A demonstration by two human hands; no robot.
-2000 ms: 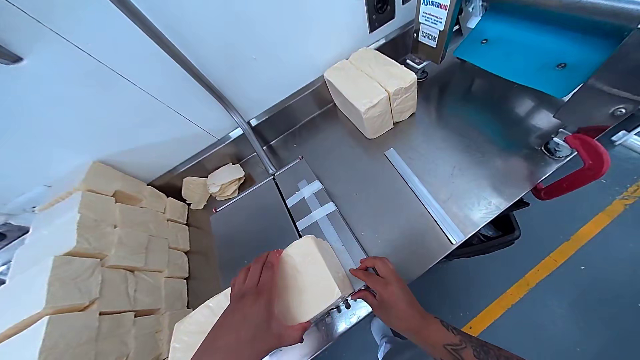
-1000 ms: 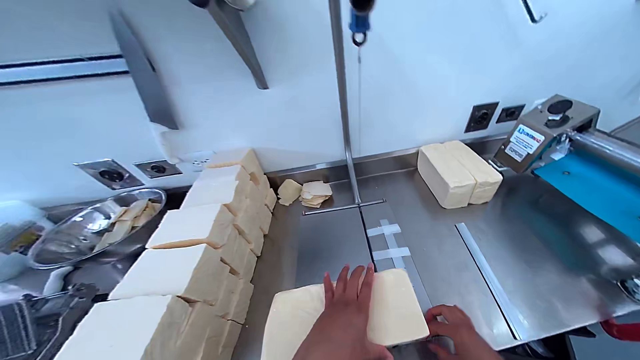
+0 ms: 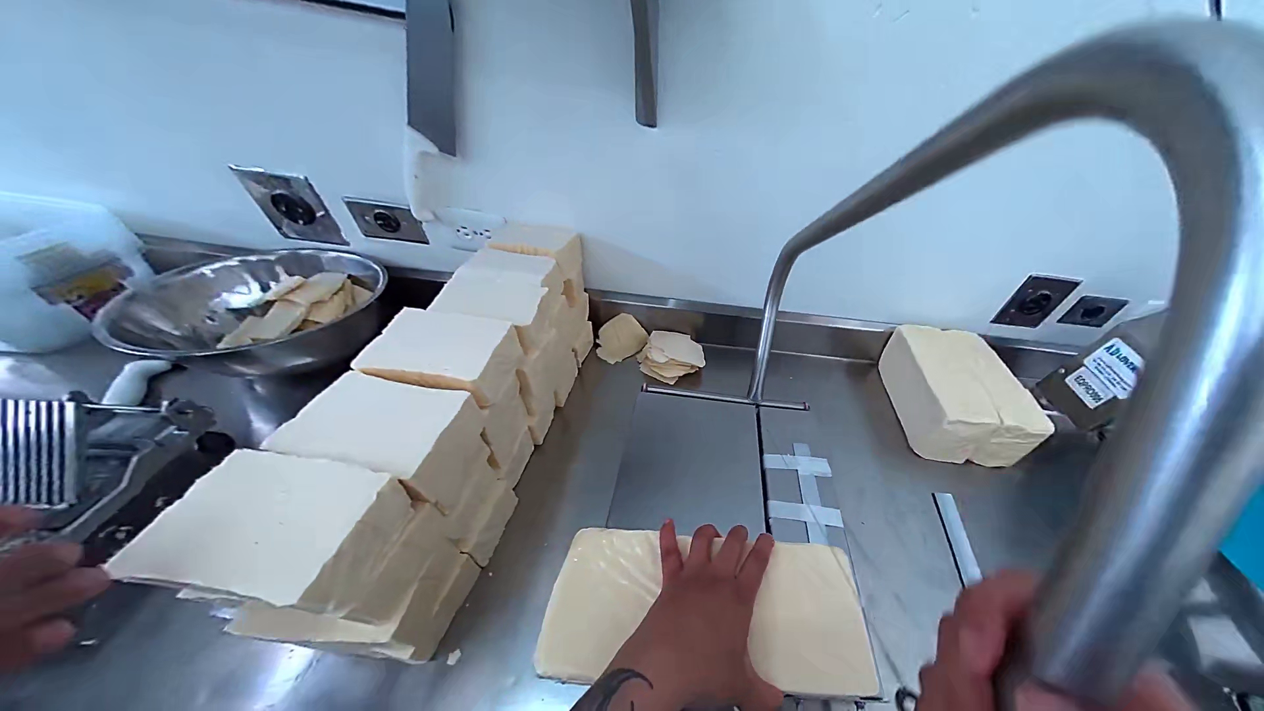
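Observation:
My left hand (image 3: 706, 602) lies flat, fingers spread, on a pale cheese-like block (image 3: 820, 617) at the bottom middle. The block rests across the near end of a flat metal plate (image 3: 681, 464). At the lower right, my right hand (image 3: 987, 632) is closed around a thick, bent metal tube (image 3: 1116, 444), which partly hides it. The tube arches back to a thin crossbar (image 3: 726, 398) at the plate's far end. Right of the plate are strips of whitish tape (image 3: 805, 512). Two upright blocks (image 3: 958, 395) stand touching at the back right.
Left of the plate runs a long stack of pale blocks (image 3: 385, 425). Another person's hand (image 3: 44, 588) is near its front corner. Behind are a steel bowl of slices (image 3: 237, 306) and a grater-like metal tool (image 3: 44, 449). Thin trimmings (image 3: 671, 355) lie by the wall.
My right hand has left the block's right edge and now holds the metal tube, which arches toward me. Another person's hand has appeared at the left. The view has turned left.

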